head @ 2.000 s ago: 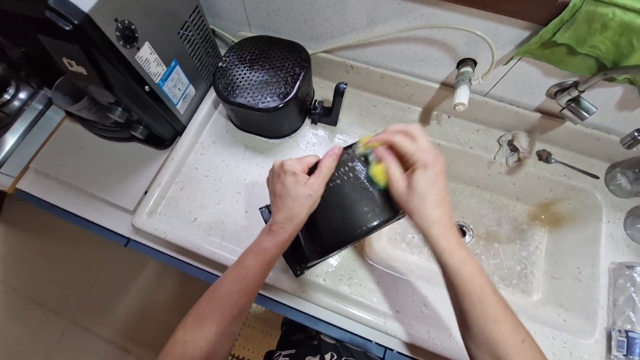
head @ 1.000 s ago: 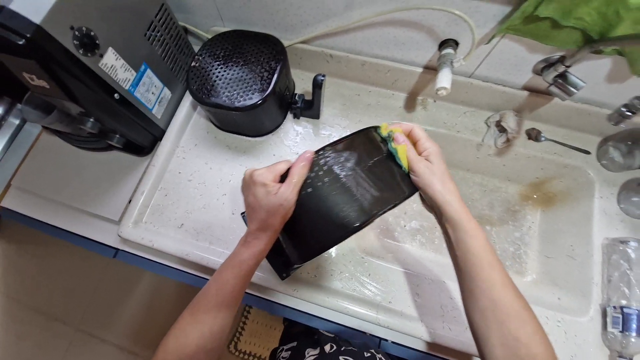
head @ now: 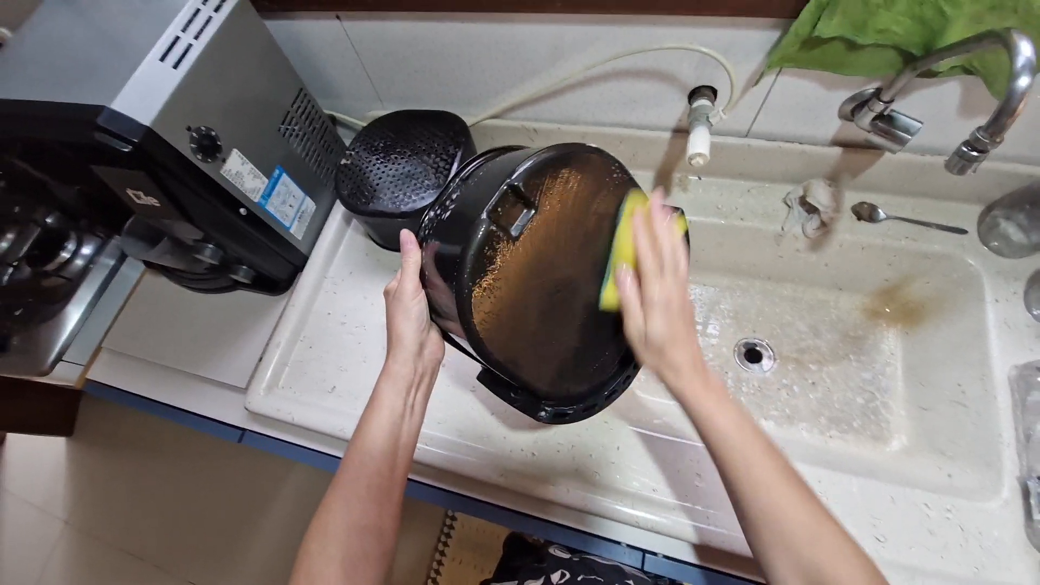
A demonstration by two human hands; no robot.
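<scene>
A black air fryer drawer [head: 552,292] is held tilted over the sink's drainboard, its flat face with brown residue turned up toward me. My left hand [head: 413,313] grips its left side, thumb upward. A yellow and green sponge [head: 621,248] lies under my right hand [head: 660,284], pressed on the right part of that face; the hand is slightly blurred. Behind the drawer, at its upper left, a black perforated fryer basket [head: 402,166] rests on the drainboard, partly hidden by the drawer.
The sink basin [head: 821,374] with its drain [head: 755,355] lies at right. Behind it are a chrome faucet [head: 886,122], a white hose tap [head: 699,134], a crumpled wipe [head: 810,205] and a spoon [head: 910,218]. A grey and black appliance [head: 236,154] stands at left.
The drawer has been turned, so its brown-stained face now shows instead of its black side. My right hand has the sponge flat on that face, no longer at the edge.
</scene>
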